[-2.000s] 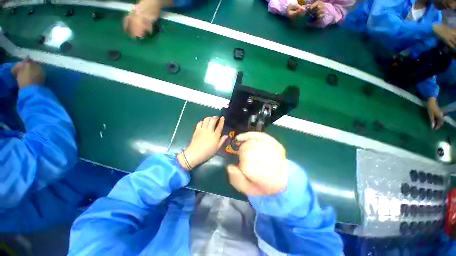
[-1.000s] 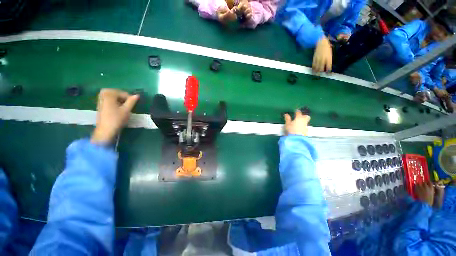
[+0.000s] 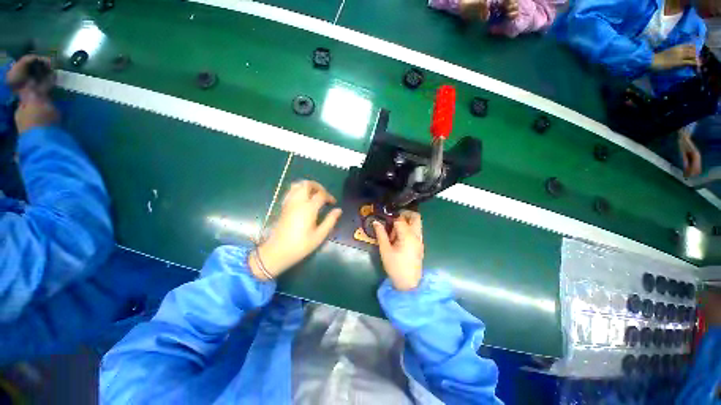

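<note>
The black press fixture stands on the green bench against the conveyor rail. Its red handle points up. The orange nest on its base is partly covered by a dark round part. My right hand has its thumb and fingers on this part at the nest; whether it grips or presses it is hard to tell. My left hand is just left of the base, fingers curled and apart, with nothing visible in it.
The green conveyor behind the fixture carries several round and squarish black parts. A clear blister tray with rows of round black parts lies at right. Another worker's blue sleeve is at left. More workers and a large black object are across the belt.
Both hands have come back from the conveyor to the fixture's base. A dark round part now sits at the nest, which was empty. The view has turned, and the handle is still up.
</note>
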